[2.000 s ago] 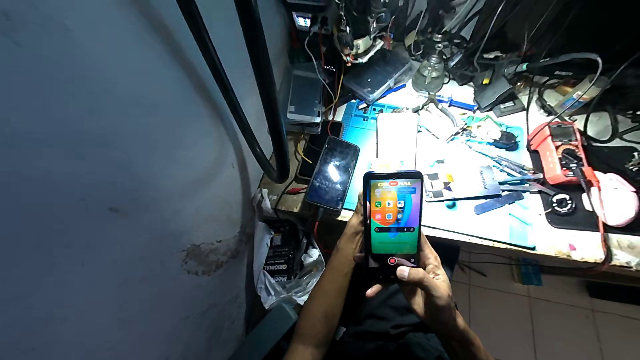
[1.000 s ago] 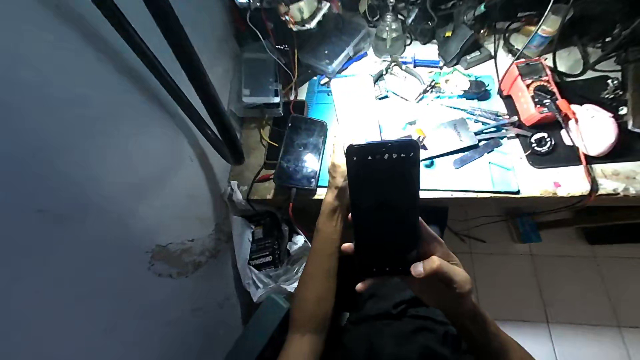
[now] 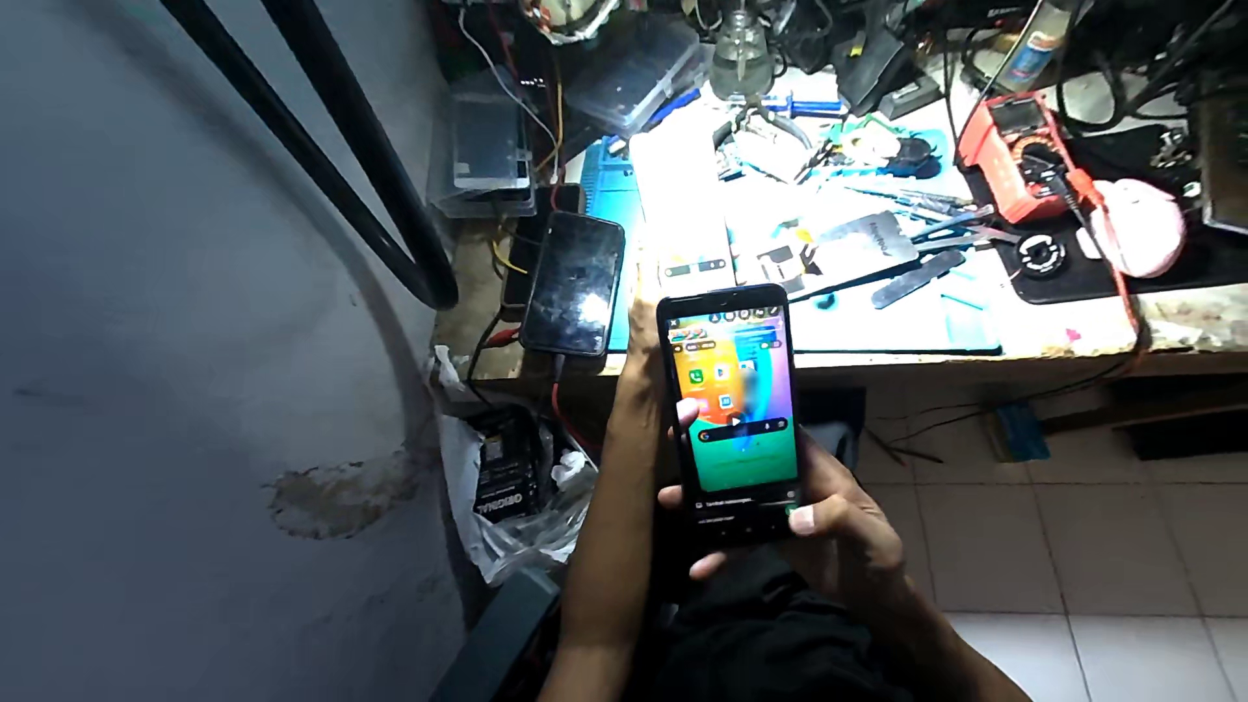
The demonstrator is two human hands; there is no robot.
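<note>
A lit smartphone (image 3: 741,458) is held upright over my lap, its screen showing a colourful picture with app icons. My right hand (image 3: 848,517) grips its lower right corner, with the thumb at the bottom of the screen. My left hand (image 3: 645,336) is by the phone's left edge; a fingertip shows over the screen's left side, and most of the hand is hidden behind the phone. Beyond it, a white phone-shaped item (image 3: 687,224) lies on the bench under glare. A dark-screened smartphone (image 3: 573,283), with a cable plugged in, lies to the left.
On the workbench (image 3: 1189,322) are a red multimeter (image 3: 1019,161), tweezers (image 3: 951,234), an opened phone part (image 3: 863,249), a glass jar (image 3: 741,63) and a pink rounded object (image 3: 1141,226). A plastic bag (image 3: 526,526) with a black box sits below the left edge. A wall (image 3: 195,341) stands at left.
The held phone's screen was black one second ago and now shows a colourful picture. A left fingertip now shows over its left side.
</note>
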